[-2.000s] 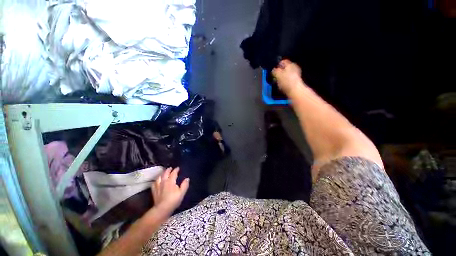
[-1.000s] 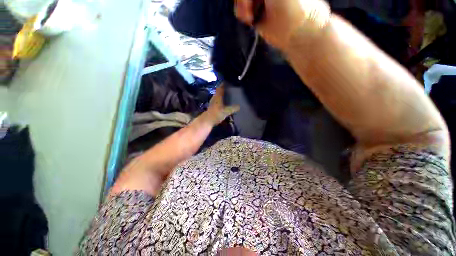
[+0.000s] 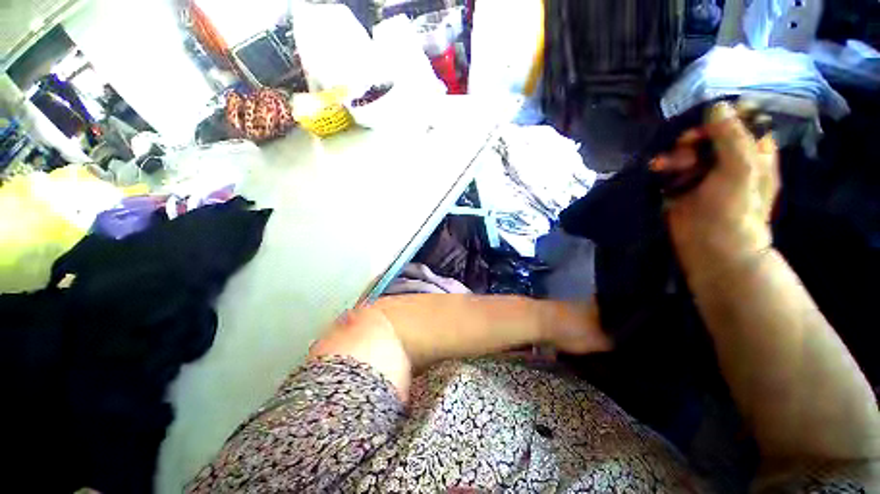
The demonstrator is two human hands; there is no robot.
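Observation:
A black garment (image 3: 632, 232) hangs from my raised right hand (image 3: 724, 178) at the right. My right hand is closed on its upper part, and a small dark thing, too blurred to name, shows by the fingers. My left hand (image 3: 579, 326) reaches across low in front of me to the garment's lower part. Its fingers are hidden by the black cloth, so its grip cannot be told.
A pale table (image 3: 299, 251) stands at the left, with a black garment pile (image 3: 125, 309), a yellow basket (image 3: 323, 114) and a brown patterned round item (image 3: 259, 114). White garments (image 3: 540, 174) lie beyond its edge. A light cloth stack (image 3: 753, 79) is at the upper right.
The view has swung up and left, showing more table. My right hand has lifted the black garment up from the dark heap. My left hand has moved right, from beside the table frame to the garment.

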